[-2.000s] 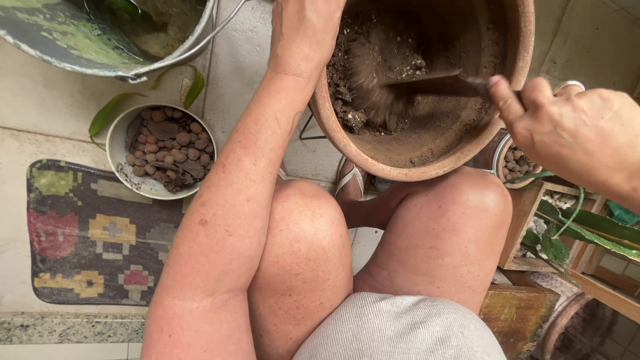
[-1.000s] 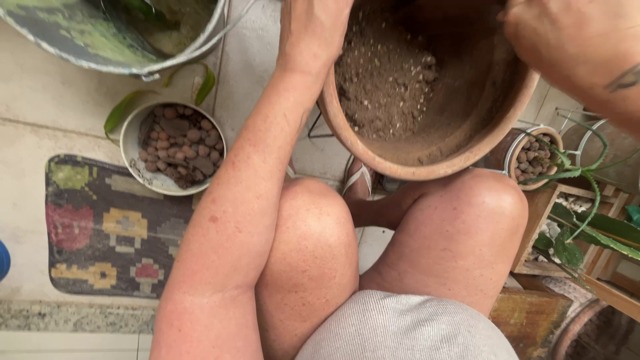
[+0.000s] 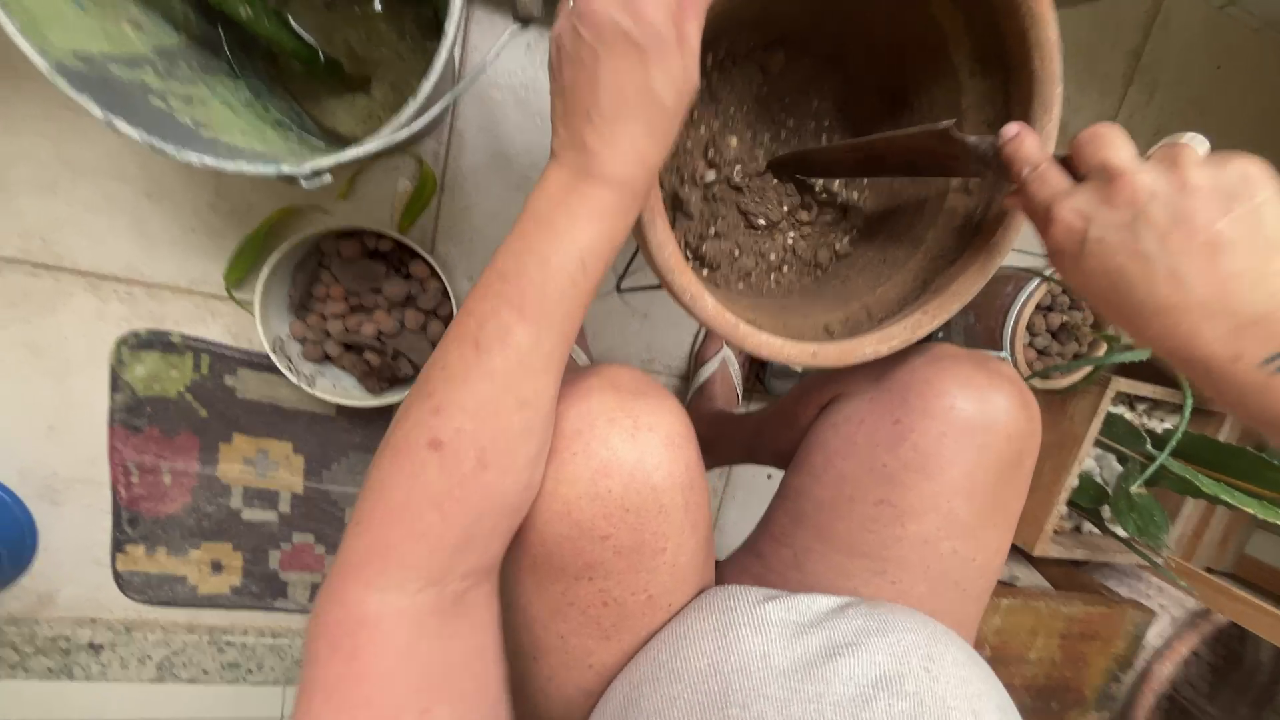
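A large terracotta pot (image 3: 820,345) stands tilted above my knees, with loose brown soil (image 3: 770,210) gathered on its left side. My right hand (image 3: 1130,200), wearing a ring, grips a rusty-brown hand trowel (image 3: 890,155) at the pot's right rim. The trowel's tip points left and touches or hangs just over the soil. At the upper left rim is my left hand (image 3: 630,80), back towards the camera; its fingertips run out of the frame, and it appears to hold the rim.
At left, a white bowl of clay pebbles (image 3: 265,310) overlaps a patterned mat (image 3: 200,480). Behind it stands a metal bucket (image 3: 170,145) with water and leaves. To the right are a small pebble-filled pot (image 3: 1018,335) and a wooden planter (image 3: 1075,470) with green plants.
A second ago my right hand was at the pot's upper right, with the trowel out of sight; now it is lower and the blade shows inside. My left hand stays at the rim.
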